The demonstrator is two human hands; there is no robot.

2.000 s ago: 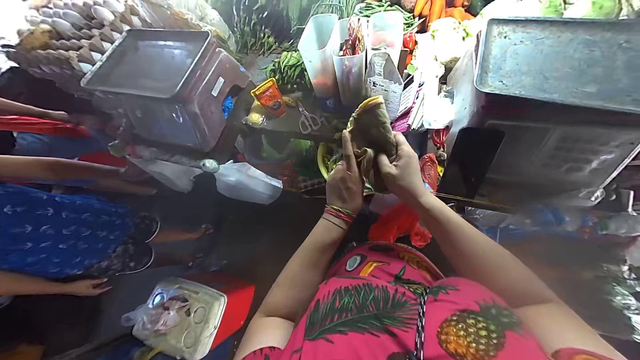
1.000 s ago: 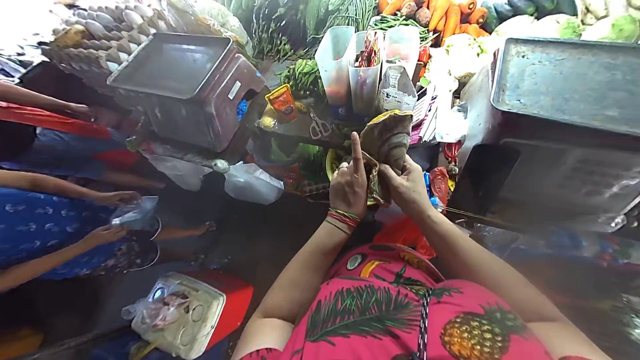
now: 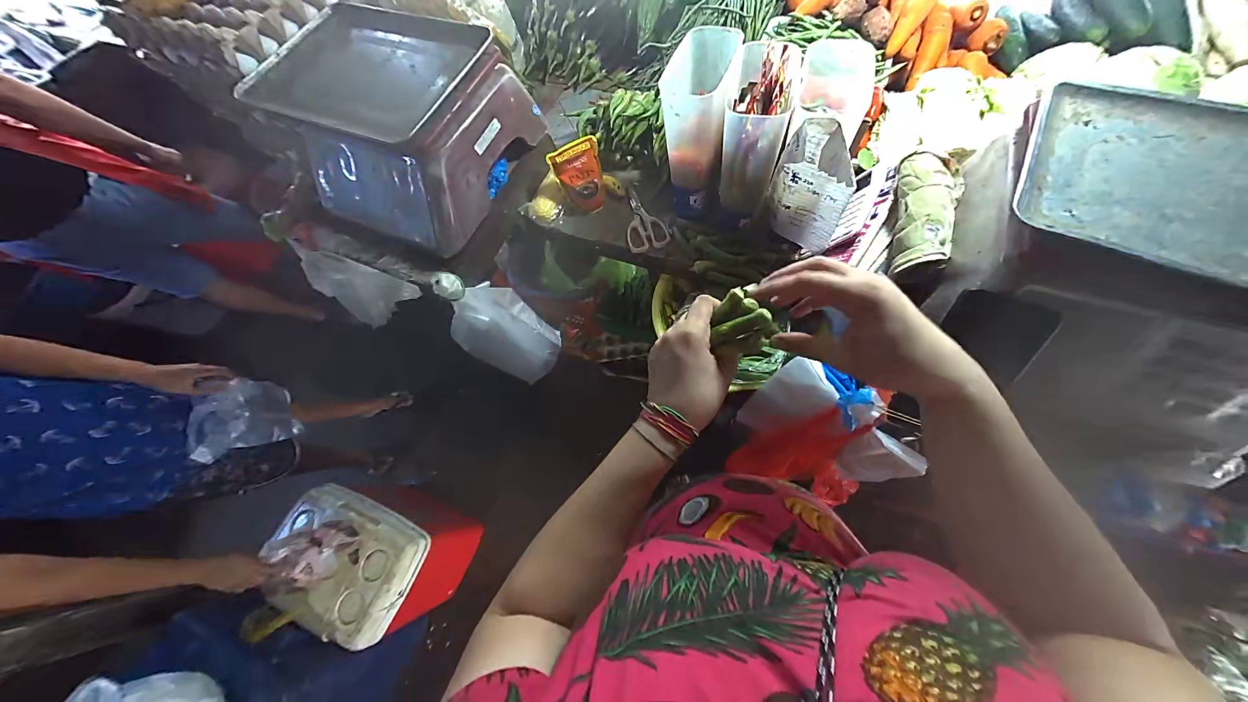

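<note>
My left hand, with thin bands at the wrist, is closed around a small bunch of green vegetable stalks, their ends toward the right. My right hand is just right of the bunch, its fingers spread and curved; whether a fingertip touches the stalks I cannot tell. A rolled greenish wrap lies beyond my right hand, beside printed paper. White-handled scissors lie on the dark board farther out. Under my hands is a yellow-rimmed container with greens, partly hidden.
Tall plastic containers stand ahead, near an orange packet. Large tray-topped tubs flank the stall, left and right. Plastic bags hang below my right hand. People at left handle clear plastic near a red cooler box.
The brownish-green wrap that both hands held is out of them; a similar roll lies at the right. My left hand now holds green stalks, and my right hand is spread.
</note>
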